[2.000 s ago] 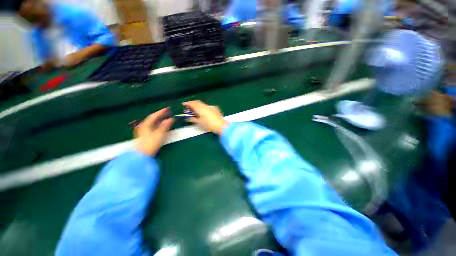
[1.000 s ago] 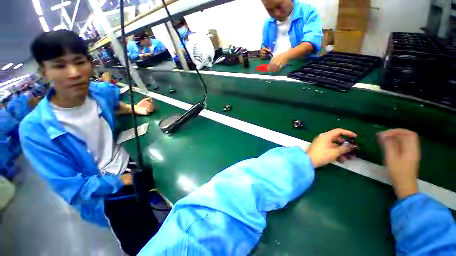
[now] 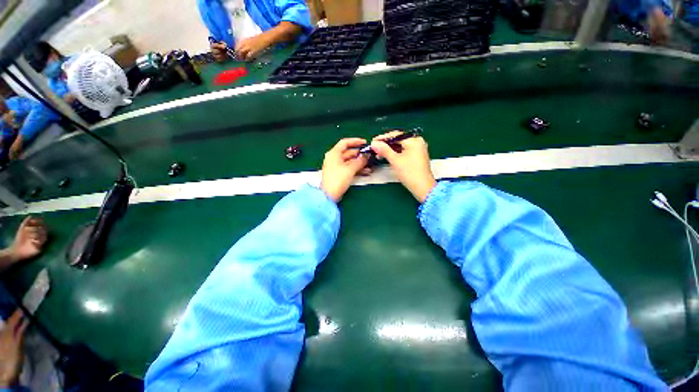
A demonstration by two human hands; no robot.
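Observation:
My left hand is over the white edge rail and grips a small dark device unit, mostly hidden by the fingers. My right hand is beside it, nearly touching, and holds a slim black pen-like tool, probably tweezers, with its tip end at the unit. The tip itself is too small to make out. Other dark units sit spaced out on the green conveyor belt, one just left of my hands and one to the right.
Black blister trays lie flat and stacked across the belt, near a red patch and a worker. A black hanging tool is at left by a neighbour's hand. White cables lie at right.
The view has swung back to the right from the neighbour. My right hand, apart from the left a second ago, is now beside it with the black tool at the unit.

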